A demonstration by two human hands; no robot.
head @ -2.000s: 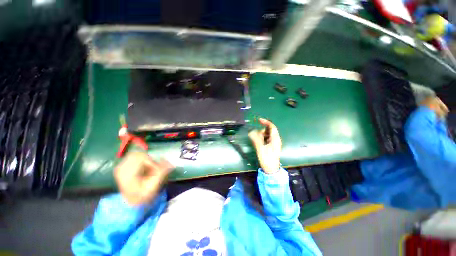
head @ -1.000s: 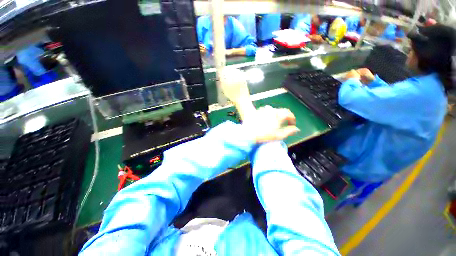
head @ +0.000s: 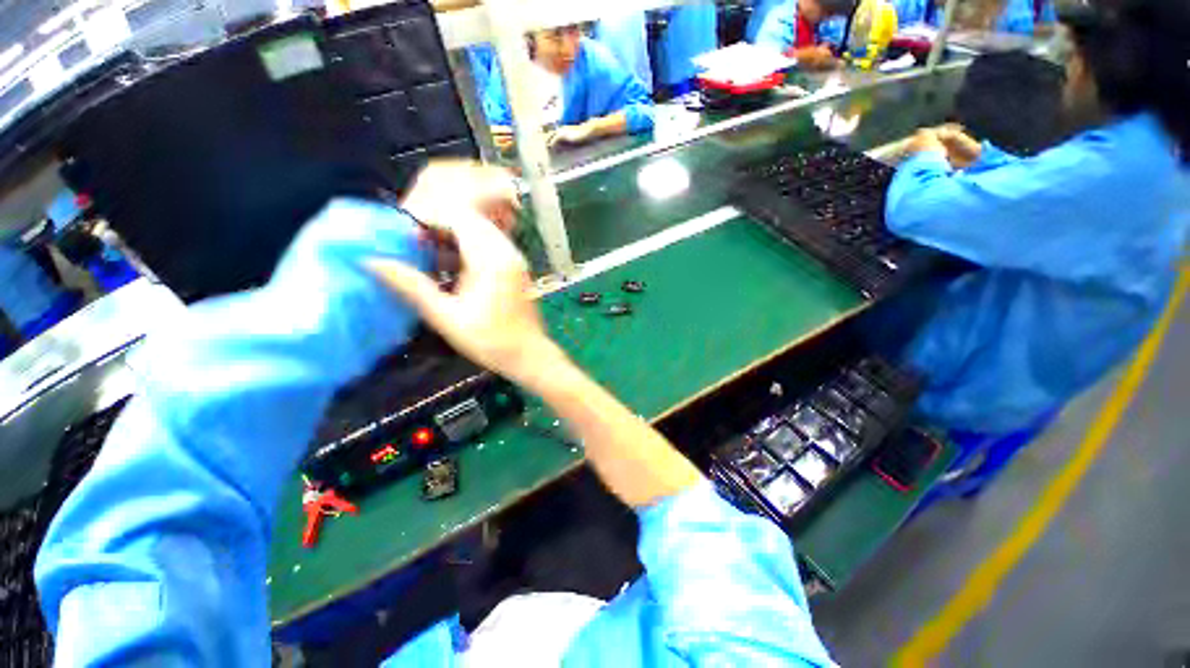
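My left hand [head: 459, 193] is raised in front of the black machine, blurred, its fingers partly hidden. My right hand [head: 489, 303] is just below it, overlapping or touching it at the wrist; a dark patch shows between them, and I cannot tell if either hand holds anything. The black box-shaped machine [head: 352, 437] is mostly hidden behind my arms; its front edge shows a red switch. A small dark module [head: 441, 479] lies flat just in front of it. Several small dark modules [head: 619, 309] lie loose on the green bench right of the machine.
Red-handled cutters [head: 326, 506] lie left of the machine's front. Black blister trays [head: 835, 209] stand at the back right, with another pocketed tray [head: 809, 450] lower right. A person in a blue smock [head: 1057, 261] sits at the right. A pale post [head: 538, 144] rises behind my hands.
The view has shifted. My hands, crossed over the bench a second ago, are now up and left before the machine. The module in front of the machine and the loose ones show again.
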